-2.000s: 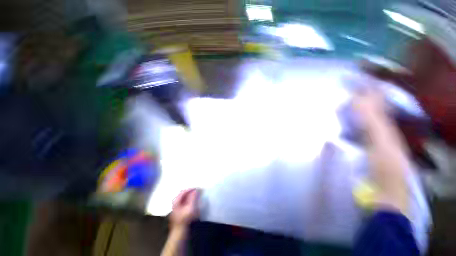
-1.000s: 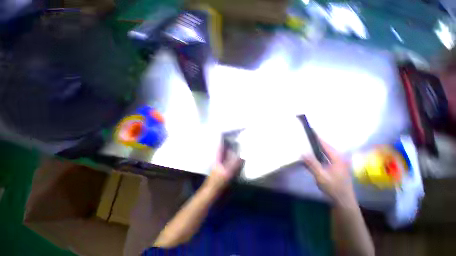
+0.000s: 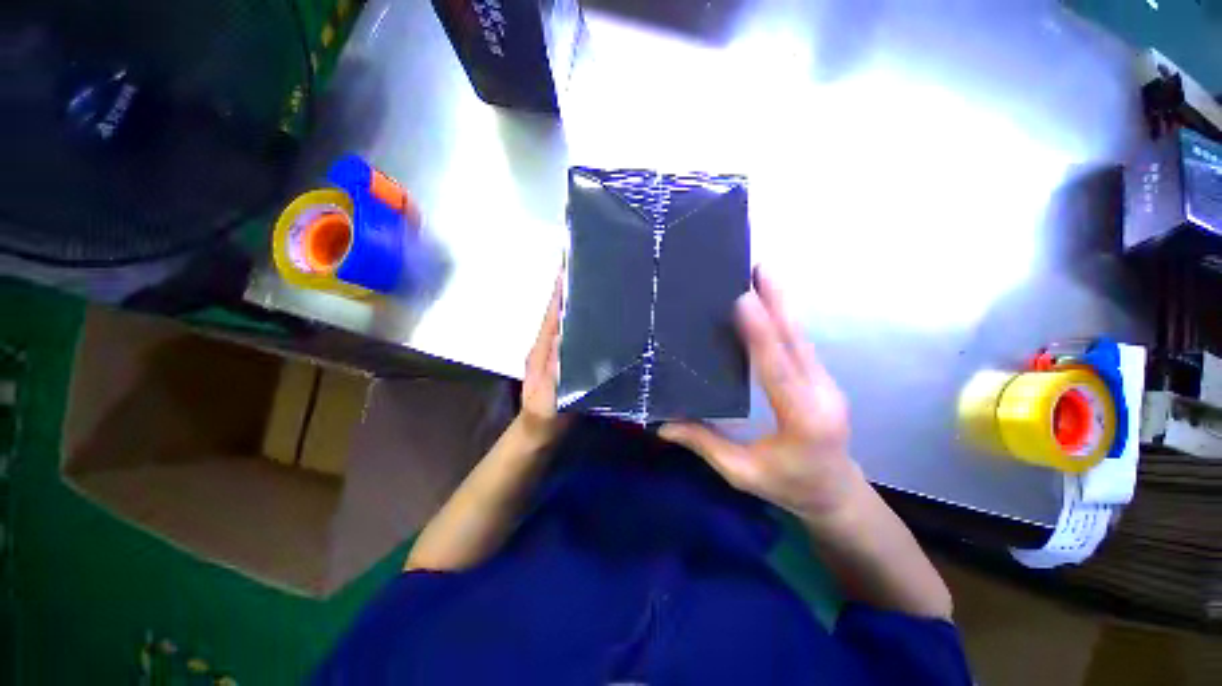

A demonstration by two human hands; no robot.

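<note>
A black product box (image 3: 654, 298) in shiny film, with a seam down the middle and creased folds at both ends, is at the bench's front edge, close to my body. My left hand (image 3: 541, 369) is against its left side, fingers partly hidden by the box. My right hand (image 3: 793, 409) is at its right side and lower right corner, thumb along the near edge and fingers along the side. Both hands hold the box between them.
Tape dispensers sit at the left (image 3: 351, 231) and right (image 3: 1052, 413) of the metal bench (image 3: 925, 462). Black boxes stand at the back (image 3: 503, 47) and right edge (image 3: 1170, 201). An open carton (image 3: 201, 449) and a fan (image 3: 148, 127) are at left.
A film-wrapped box is now clearly visible between my hands, which have come closer together. Earlier, each hand held a dark object apart. The view has shifted and sharpened.
</note>
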